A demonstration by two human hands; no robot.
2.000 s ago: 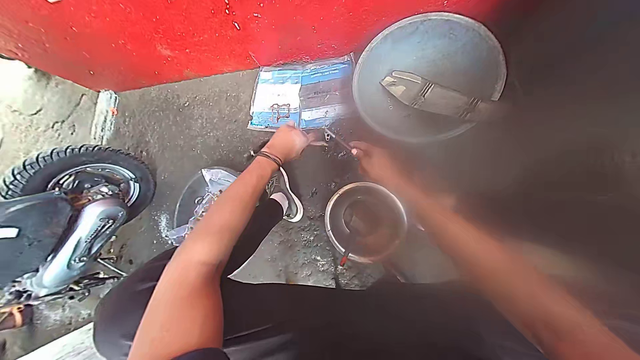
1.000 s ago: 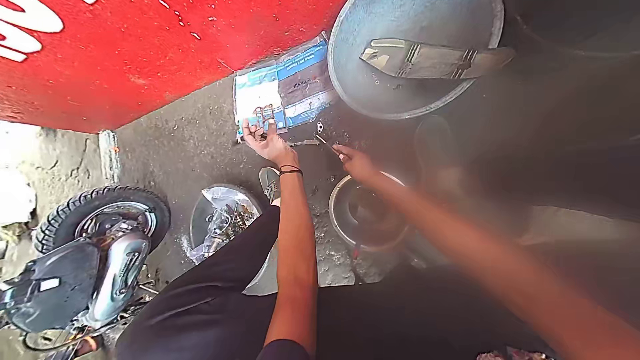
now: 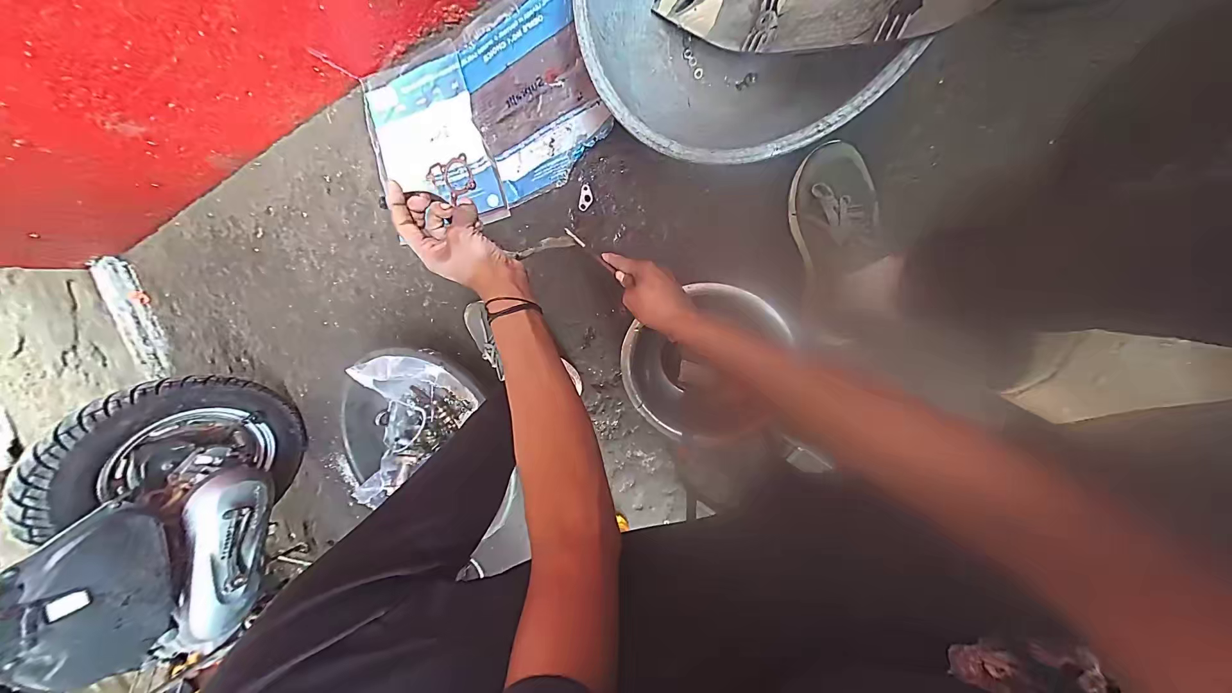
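Observation:
My left hand (image 3: 452, 241), palm partly turned up and fingers curled, is at the lower edge of a blue and white printed packet (image 3: 423, 115). A reddish, thin engine gasket (image 3: 452, 176) lies on the packet just above the fingers. Dark material shows by the fingertips; whether they grip it is unclear. My right hand (image 3: 650, 289) holds a thin tool (image 3: 595, 252), its tip pointing up and left. Beside that tip, a narrow pale strip (image 3: 544, 247) extends toward my left wrist. A small gasket with holes (image 3: 585, 197) lies on the ground above the tip.
A large metal basin (image 3: 751, 115) with small rings inside is at the top; a long cover lies across it. A round metal bowl (image 3: 640, 385) sits below my right hand. Plastic and small parts fill a dish (image 3: 361, 423). A motorcycle wheel (image 3: 289, 433) is at left.
My left hand has moved left, away from my right hand, to the packet's lower edge. My right hand still holds the thin tool. The view has shifted and a shoe now shows at right.

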